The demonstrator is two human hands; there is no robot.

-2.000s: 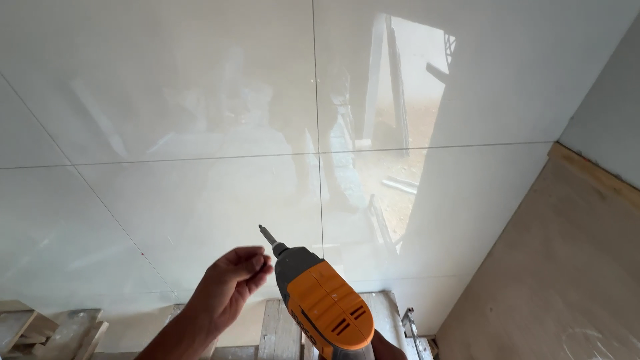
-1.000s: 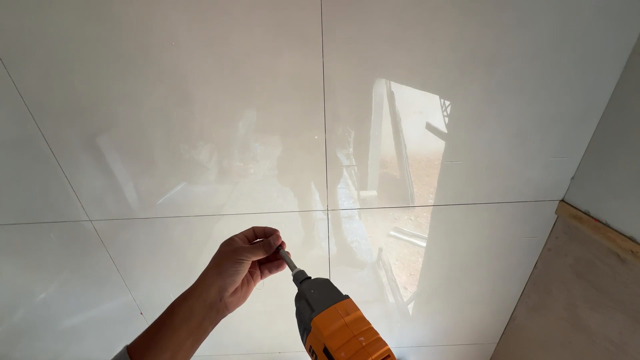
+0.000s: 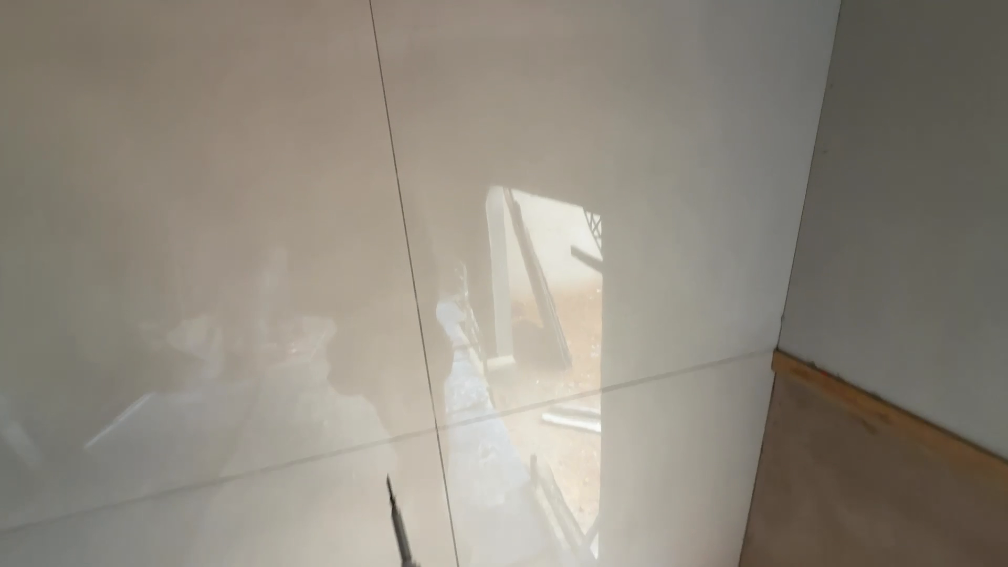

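Observation:
The dark, slim tip of a driver bit (image 3: 398,521) pokes up from the bottom edge, left of centre. The power tool that carries it is below the view. Behind the bit stands a wall of large glossy light tiles (image 3: 236,197), crossed by thin dark joints. Neither my left hand nor my right hand shows, so what each one holds or touches is hidden. The bit's tip lies below the horizontal joint and left of the vertical one; whether it touches the tile cannot be told.
A bright doorway-like opening is mirrored in the tiles. At the right the tiled wall meets a grey side wall (image 3: 906,197) at a corner. A wooden strip (image 3: 882,405) runs along that side wall, above a brown panel (image 3: 874,488).
My left hand, which was at the bit a second ago, and the orange tool body are out of view; only the bit's tip shows. The view has turned and tilted markedly.

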